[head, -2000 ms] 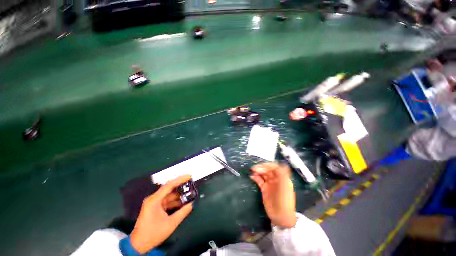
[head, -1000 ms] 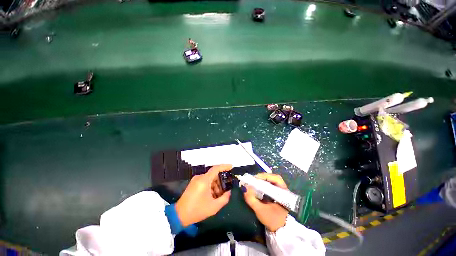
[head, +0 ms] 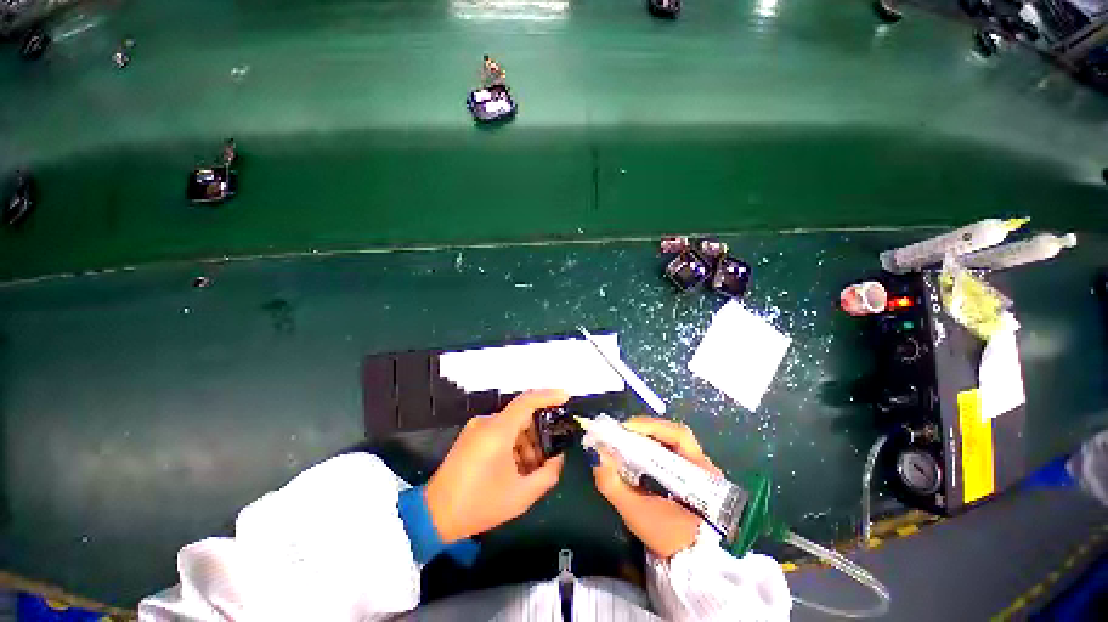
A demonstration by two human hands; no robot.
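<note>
My left hand [head: 492,474], with a blue band at the wrist, holds a small black electronic unit [head: 555,430] upright between thumb and fingers. My right hand [head: 656,498] grips the dispensing syringe [head: 674,476], a white barrel with a green cap and a clear hose. The syringe tip points left at the unit's right side; whether it touches cannot be told. The adhesive strip sheet [head: 401,391] lies just beyond my hands, black at left and white at right. Tweezers [head: 623,371] lie across its right end.
A white paper square [head: 740,355] lies among white crumbs. Two units [head: 730,277] sit beyond it. The black dispenser controller [head: 950,401], with gauge [head: 917,470], stands right, with spare syringes [head: 954,246] and a red-white round item [head: 864,298]. Spaced units [head: 491,103] lie on the green belt [head: 365,207].
My empty right hand has taken up the syringe from the mat and brought it to the unit. Since one second ago both hands have stayed nearly still; units on the belt have shifted slightly in view.
</note>
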